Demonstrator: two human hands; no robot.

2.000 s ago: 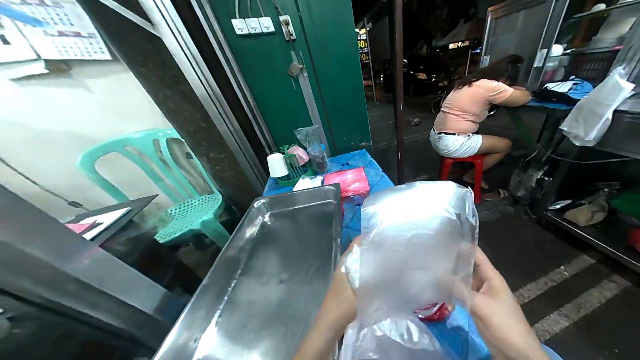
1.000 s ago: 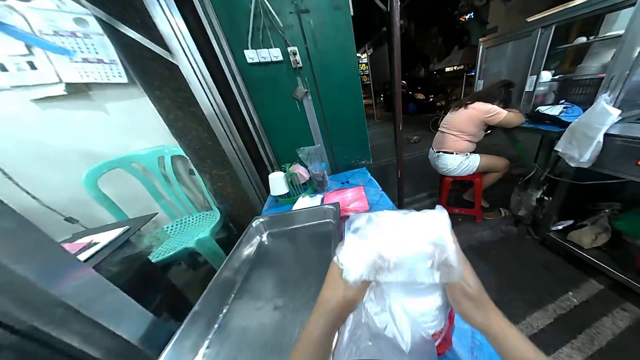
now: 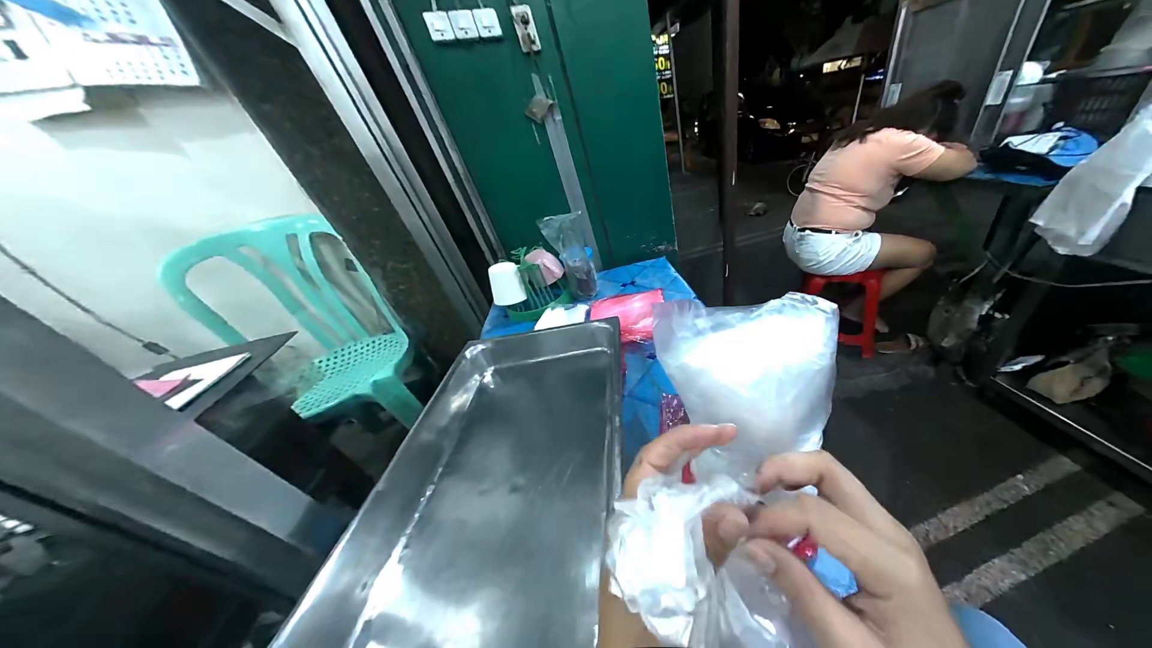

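A clear plastic bag [image 3: 751, 369] with white contents stands puffed up above my hands, its gathered neck between them. My left hand [image 3: 675, 463] grips the bunched plastic, partly hidden behind crumpled white plastic [image 3: 661, 549]. On the right, my right hand [image 3: 837, 540] pinches the bag's neck with its fingertips. Just left of my hands lies a large metal tray [image 3: 531, 468] with nothing in it. Behind the bag, a pink plastic packet [image 3: 627, 313] rests on the blue-covered table [image 3: 648, 279]. Something red and blue shows partly beneath my right hand.
A green basket [image 3: 540, 301] with cups stands at the table's back, beside a clear bag [image 3: 569, 247]. A green plastic chair [image 3: 351, 360] is at left. A person [image 3: 855, 198] sits on a red stool [image 3: 862, 306] at right, leaning on another table.
The bag was held up in both hands and then looked bunched and folded over; now it stands puffed above my hands, which are together at its gathered neck. The seated person stays in place.
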